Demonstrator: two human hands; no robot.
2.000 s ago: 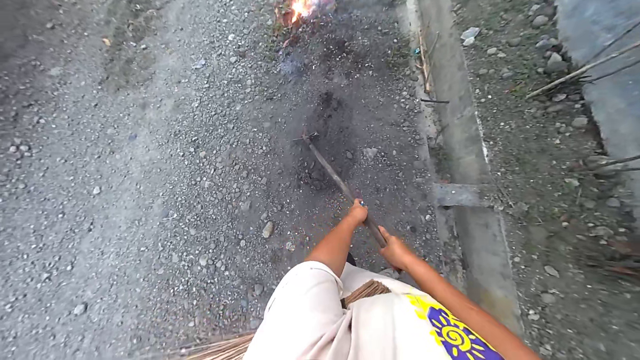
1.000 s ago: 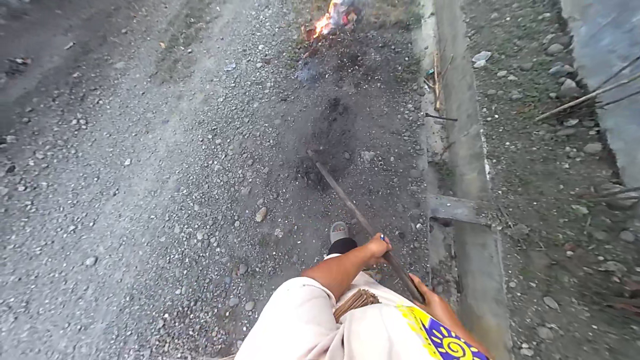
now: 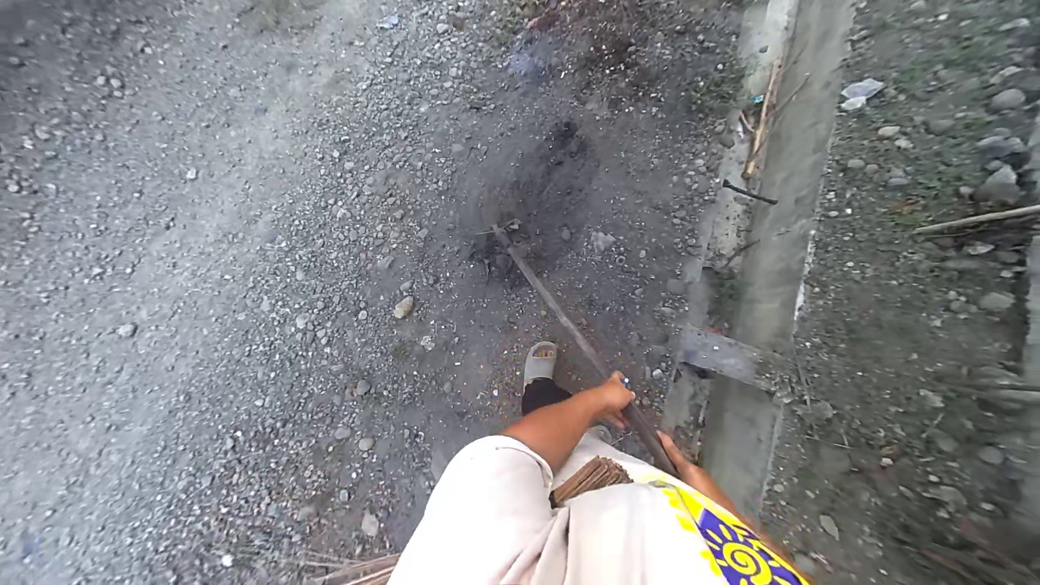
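A long wooden pole (image 3: 561, 313) runs slantwise from my body down to the ground. My left hand (image 3: 615, 398) grips it part way along, and my right hand (image 3: 681, 461) closes round it nearer my waist. The pole's far end meets a small dark heap of debris (image 3: 504, 252) on blackened ground. Under my left arm is a bundle of thin sticks (image 3: 591, 479), whose other end (image 3: 366, 571) shows behind me at the bottom edge.
A concrete drain channel (image 3: 780, 244) runs along the right, crossed by a short concrete bar (image 3: 723, 355), with dry sticks (image 3: 764, 122) on its edge. Stony soil lies beyond it. Gravel (image 3: 244, 284) spreads over the left. My sandalled foot (image 3: 540, 361) is beside the pole.
The view has tilted down, so the fire seen at the top earlier is out of frame. My foot, hidden two seconds ago, now shows beside the pole. Both hands have stayed on the pole.
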